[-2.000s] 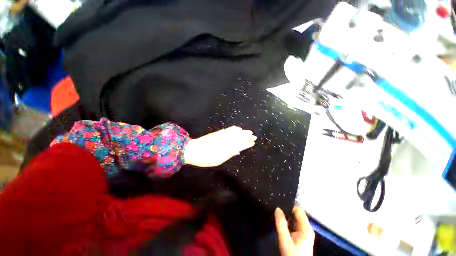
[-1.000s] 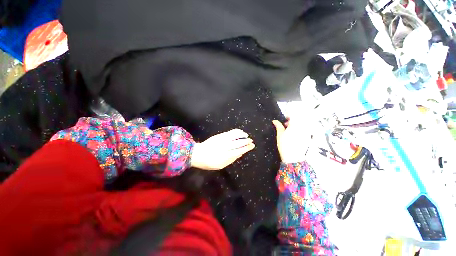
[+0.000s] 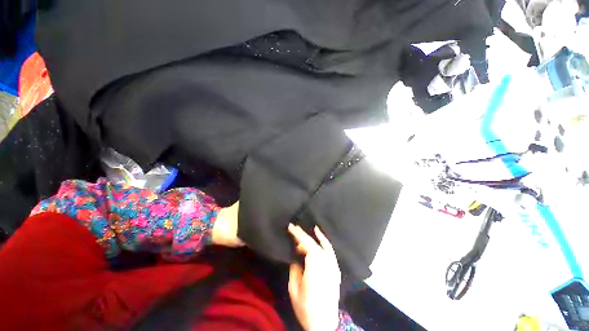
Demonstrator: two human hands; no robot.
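A black fabric piece (image 3: 355, 207) lies folded over at the table's near left edge, matte side up, with a strip of white-flecked cloth showing between its folds. My left hand (image 3: 227, 226) reaches under a raised flap of it; only the wrist and back edge show, and its fingers are hidden. My right hand (image 3: 316, 278) rests at the fold's near edge, fingers apart on the cloth, with no tool in it.
The white machine (image 3: 516, 155) with its blue stripe stands at the right. Black shears (image 3: 468, 265) and small red-handled snips (image 3: 450, 210) lie on the white table (image 3: 413, 278). A large black cloth pile (image 3: 194, 97) fills the back left. Crumpled clear plastic (image 3: 126, 171) is by my left forearm.
The fabric is now folded over my left hand, covering the fingers that lay flat on top. My right hand has come from the table side, left and nearer, onto the cloth.
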